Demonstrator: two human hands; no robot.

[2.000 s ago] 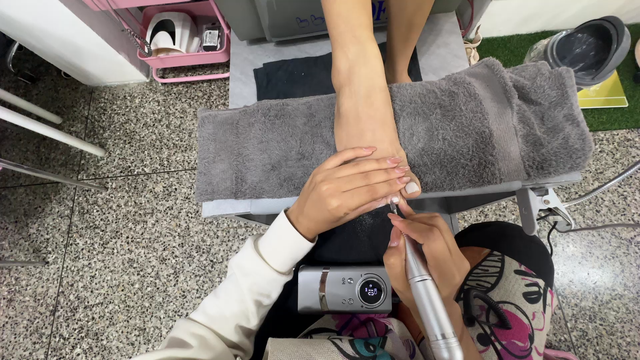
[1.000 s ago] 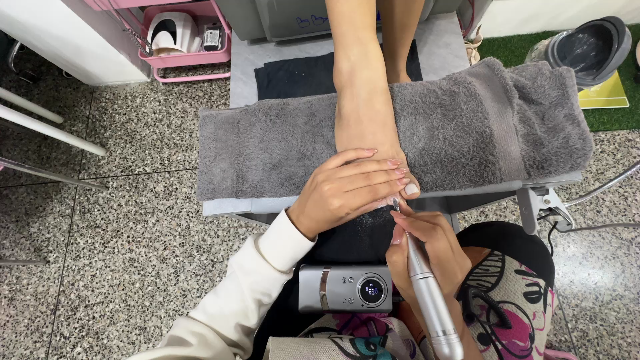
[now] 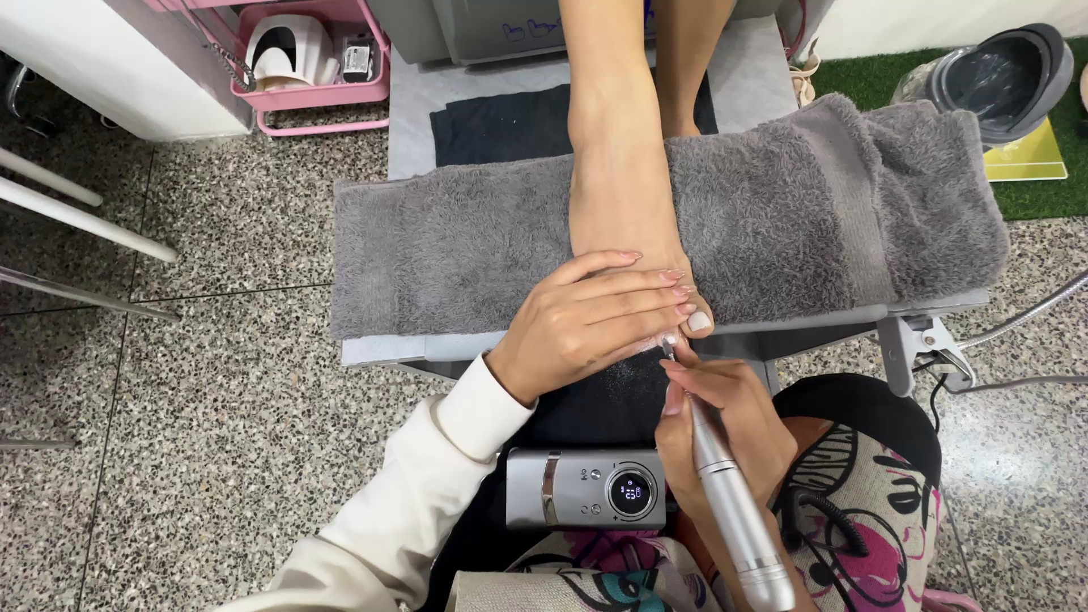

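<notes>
A person's bare foot rests on a folded grey towel. My left hand lies across its toes, fingers extended, holding the forefoot. In my right hand is a silver electric nail drill handpiece, held like a pen, its tip at the toe beside the big toe. The big toenail looks whitish. Pale dust lies on the dark cloth below the toes. The drill's silver control unit, with a lit round display, sits below my hands.
A metal clamp with a flexible arm grips the footrest's right edge. A pink cart holding a white device stands upper left. Dark cloth lies beyond the towel, near the person's other foot. A grey-lidded container stands upper right.
</notes>
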